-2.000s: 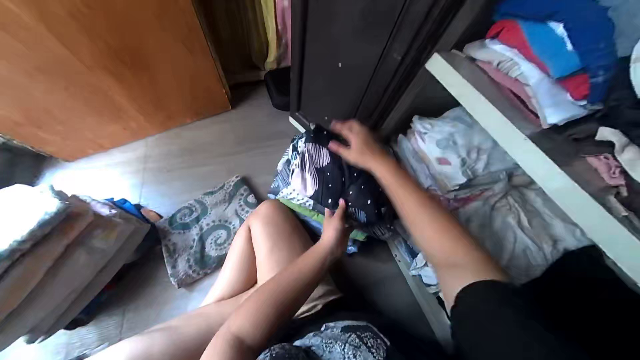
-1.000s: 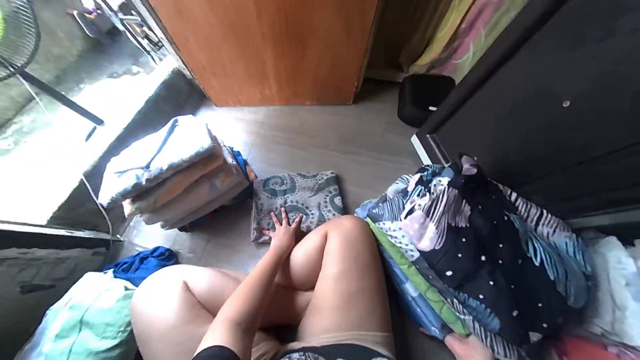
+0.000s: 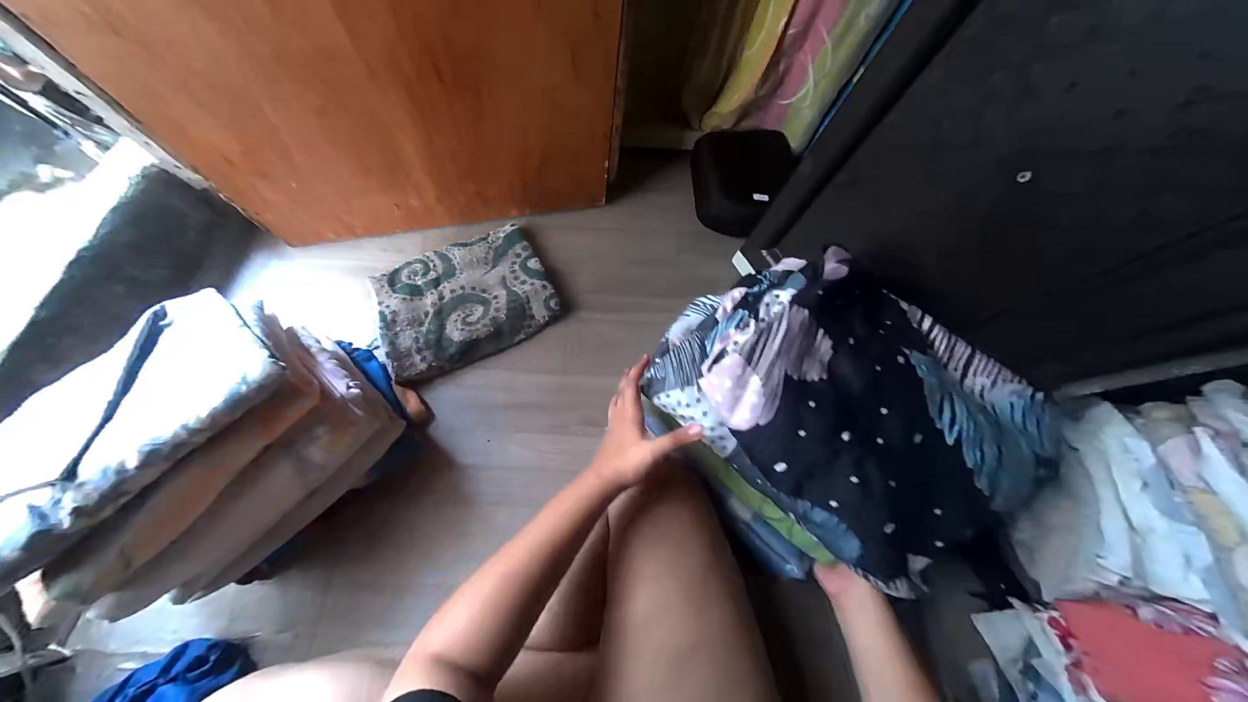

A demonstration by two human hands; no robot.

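A heap of folded cloth lies beside my legs, topped by a black patterned cloth (image 3: 858, 429) with white dots and pale pink and blue shapes. Below it, a green folded cloth (image 3: 760, 502) shows at the near side. My left hand (image 3: 639, 434) is on the heap's left corner, thumb spread over the top and fingers along the side. At the near lower edge is my right hand (image 3: 846, 583), its fingers hidden under the cloth. A folded green and grey swirl-patterned cloth (image 3: 468, 302) lies on the floor, apart from both hands.
A tall stack of folded cloths (image 3: 224, 439) stands at left, with blue cloth (image 3: 180, 673) near it. Behind are a wooden panel (image 3: 390, 107), a black container (image 3: 743, 180) and a dark cabinet panel (image 3: 1072, 195). More clothes (image 3: 1141, 507) lie at right.
My left hand has left the swirl-patterned cloth, where it rested one second ago, and is now at the left corner of the black-topped heap. The view has shifted.
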